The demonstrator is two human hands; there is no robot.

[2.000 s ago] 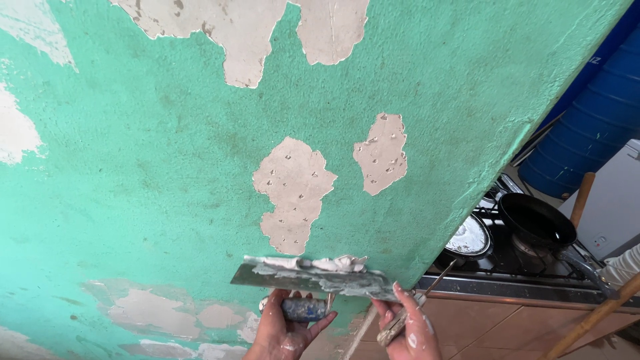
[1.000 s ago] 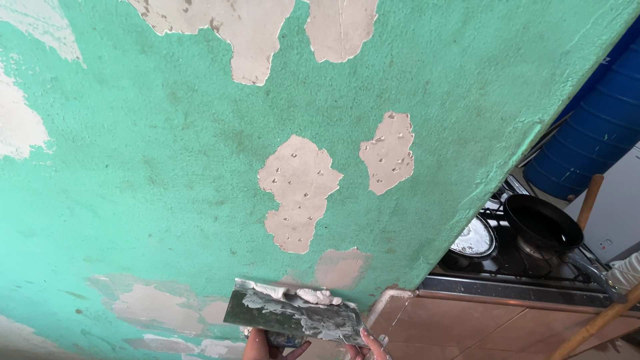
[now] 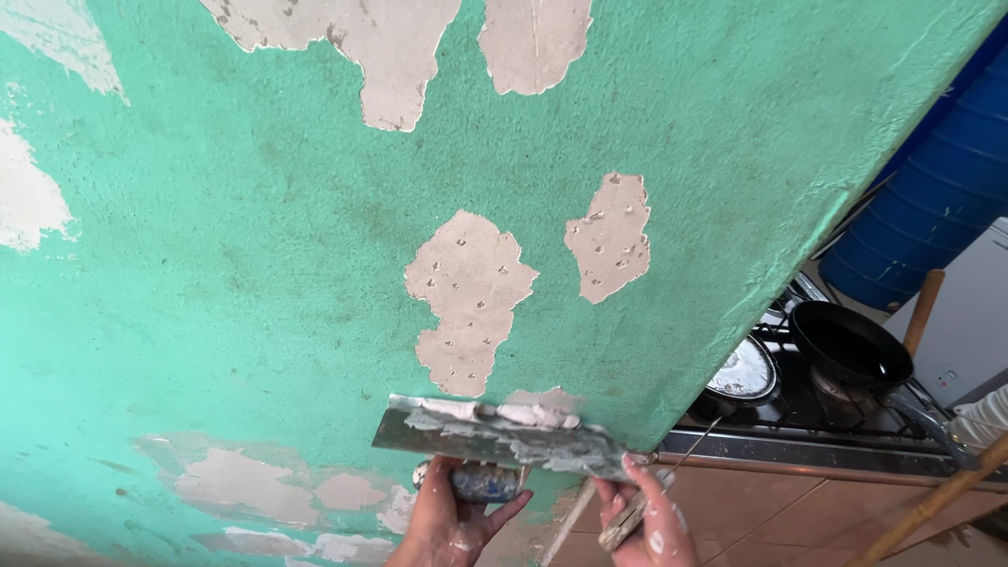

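My left hand [image 3: 461, 516] grips the paint-stained handle of a wide steel plastering trowel [image 3: 472, 449], low in the view. White filler [image 3: 535, 415] lies along the blade's upper edge, and thinner smears cover its face. At the blade's right end, my right hand [image 3: 650, 516] holds a putty knife by its worn handle [image 3: 622, 521], with fingers against the trowel's corner. Both hands have white spots. Just above the blade, the green wall [image 3: 276, 315] has a bare, pitted patch [image 3: 472, 299], and a smaller pitted patch [image 3: 614, 240] lies to its upper right.
Right of the wall's edge is a gas stove [image 3: 803, 409] with a black frying pan [image 3: 850, 342] and a round metal lid or pan [image 3: 744, 370]. A blue barrel [image 3: 921, 181] stands behind. A wooden pole [image 3: 937, 508] slants across the lower right, before the tiled counter front [image 3: 764, 504].
Between two seconds and one second ago, the trowel and both hands moved lower in the view. Now they are higher again, and more of both hands shows.
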